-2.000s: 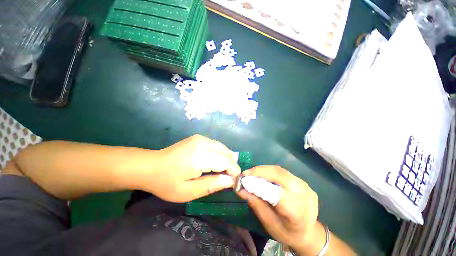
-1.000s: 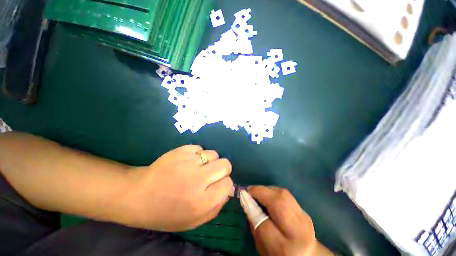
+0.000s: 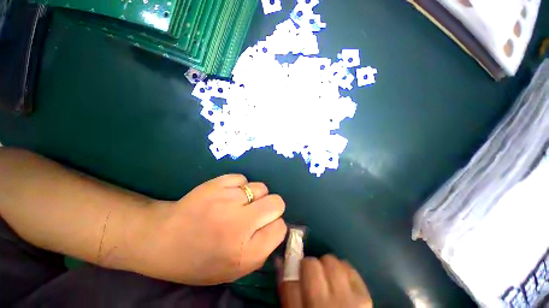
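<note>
My left hand (image 3: 232, 231), with a gold ring, has its fingers curled down at the lower centre. Its fingertips and anything in them are hidden. My right hand (image 3: 325, 283) is blurred and partly cut off by the bottom edge. A finger in a whitish sleeve (image 3: 293, 255) points up beside my left fingers. A small dark-edged piece shows at that fingertip, too blurred to name surely. A thin green panel (image 3: 260, 284) lies under my hands, mostly hidden. A bright pile of small white square pieces with centre holes (image 3: 283, 102) lies beyond my hands.
A stack of green circuit board panels (image 3: 210, 36) stands at the upper left beside the pile. A black phone (image 3: 21, 60) lies at the far left. A pale tray with round brownish holes (image 3: 490, 27) is at the upper right. A white wrapped package (image 3: 487, 222) with dark-edged squares lies right.
The view has moved closer to the pile and hands. My right hand has shifted down towards the bottom edge, its sleeved finger now pointing more upright. My left hand's ring has come into view.
</note>
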